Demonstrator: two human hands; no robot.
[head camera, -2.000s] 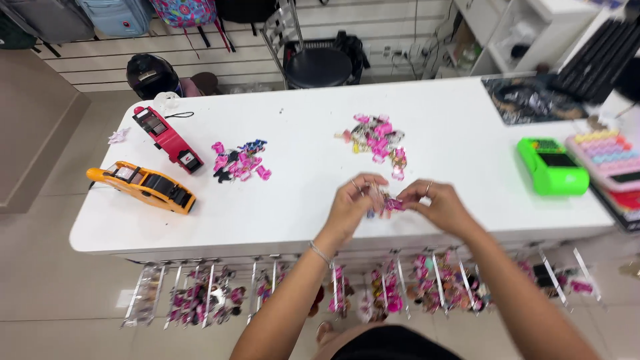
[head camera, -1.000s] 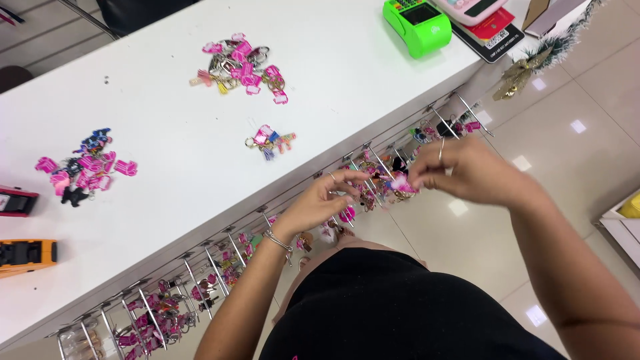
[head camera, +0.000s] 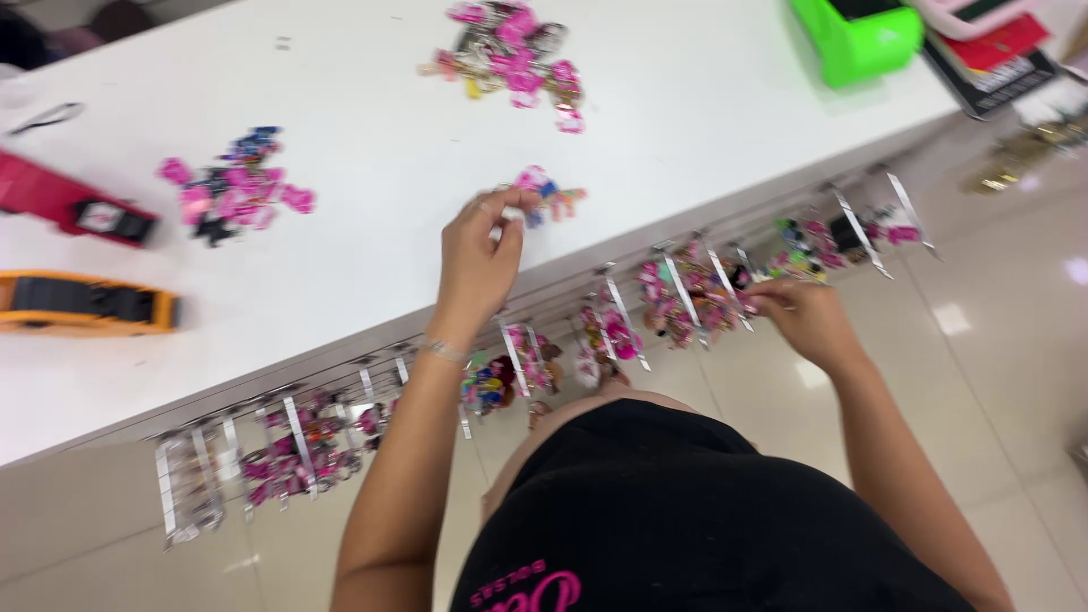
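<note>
My left hand (head camera: 484, 251) is over the near edge of the white counter (head camera: 357, 195), its fingertips at a small group of keychains with pink tags (head camera: 557, 200); whether it grips them is hidden by blur. Past the counter's edge, my right hand (head camera: 799, 319) reaches to a metal display hook (head camera: 727, 285) hung with keychains, thumb and fingertips pinched together at its end. What those fingertips hold, if anything, is too small to tell. A larger pile of keychains with pink tags (head camera: 514, 55) lies farther back, and another pile (head camera: 242, 187) lies at the left.
Several hooks with hanging keychains (head camera: 297, 442) line the counter's front. A red label gun (head camera: 76, 200) and an orange one (head camera: 93, 302) lie at the left. A green card terminal (head camera: 858, 42) sits at the back right, beside dark and red cards (head camera: 990, 72). Gold garland (head camera: 1028, 153) hangs at the right corner.
My left hand has moved from beyond the counter's edge back to the small keychain group. My right hand, raised with a pink-tagged item one second ago, is now at a hook. The view has turned.
</note>
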